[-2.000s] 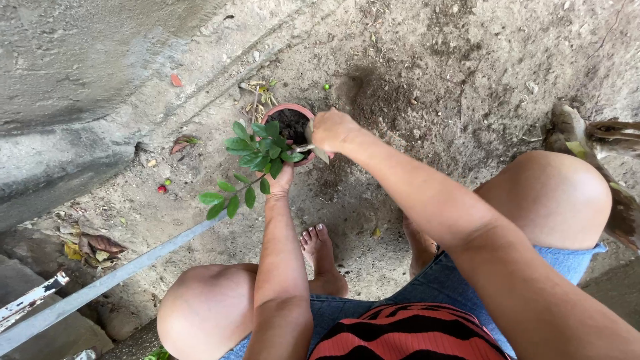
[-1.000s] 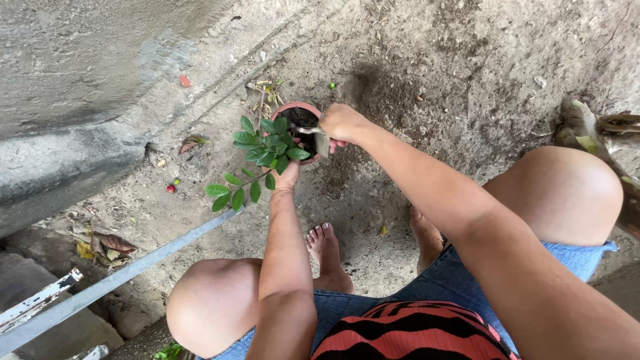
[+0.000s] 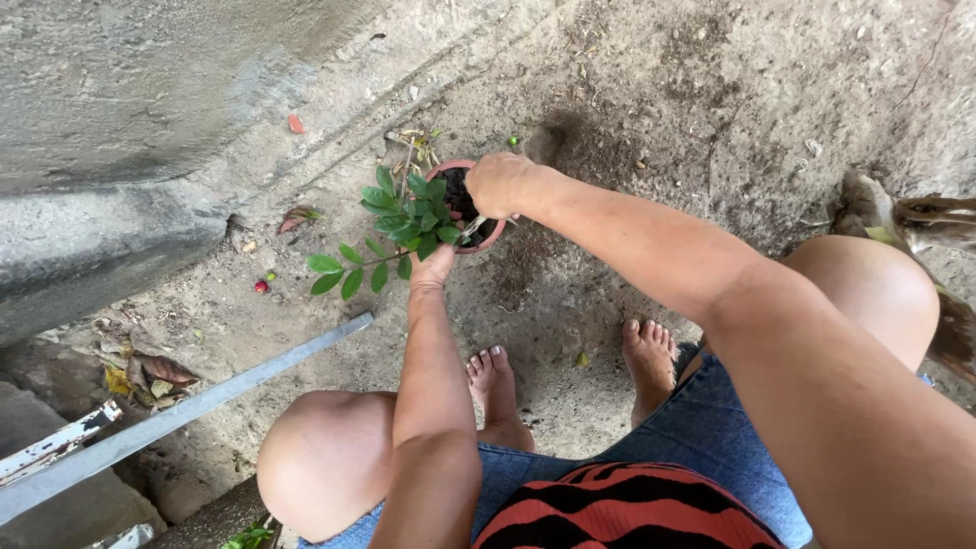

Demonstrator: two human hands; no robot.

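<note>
A round reddish plastic flowerpot [image 3: 492,238] holds dark soil [image 3: 456,187] and a plant with glossy green leaves [image 3: 412,213] that lean out to the left. My left hand [image 3: 431,267] is at the pot's lower left side, its fingers partly hidden under the leaves and reaching toward the stems. Over the pot's right rim, my right hand [image 3: 499,185] is closed around something mostly hidden by the hand; a pale, narrow piece [image 3: 473,226] shows below it over the soil.
A concrete wall [image 3: 114,91] stands at upper left. A grey metal bar [image 3: 191,412] slants in from lower left, near dry leaves [image 3: 156,377]. My bare feet [image 3: 494,381] are below the pot; a thick piece of wood [image 3: 865,206] lies at right.
My right hand has shifted over the pot, and the flat blade seen under it a second ago is now mostly out of sight. My left hand stays at the pot.
</note>
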